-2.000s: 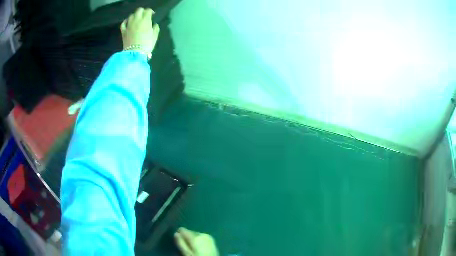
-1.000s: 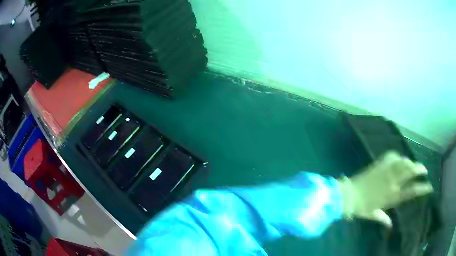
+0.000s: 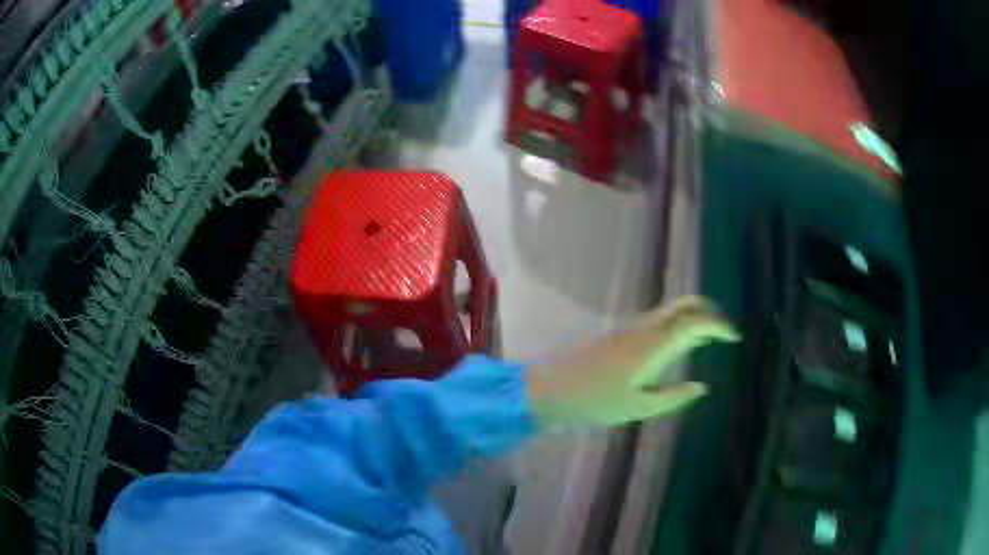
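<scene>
My left hand (image 3: 640, 363), in a blue sleeve, reaches across the bench's front edge. Its thumb and fingers are apart and I see nothing between them. To its right a black tray (image 3: 761, 434) lies on the green mat (image 3: 729, 217). It holds several dark phones (image 3: 811, 428) in a row, each with a small white label. The hand does not appear to touch the tray. A large black shape (image 3: 946, 217) covers part of the right side, too dark and blurred to identify. My right hand is not in view.
Two red stools (image 3: 374, 233) (image 3: 580, 27) stand on the light floor left of the bench. Grey chain-like racks (image 3: 163, 233) curve along the left. Blue items (image 3: 421, 49) stand at the top. A red surface (image 3: 786, 76) with a pale strip adjoins the mat.
The view has swung left towards the floor and stools. My left hand was over a black tray at the mat's right side and is now at the bench's front edge, empty.
</scene>
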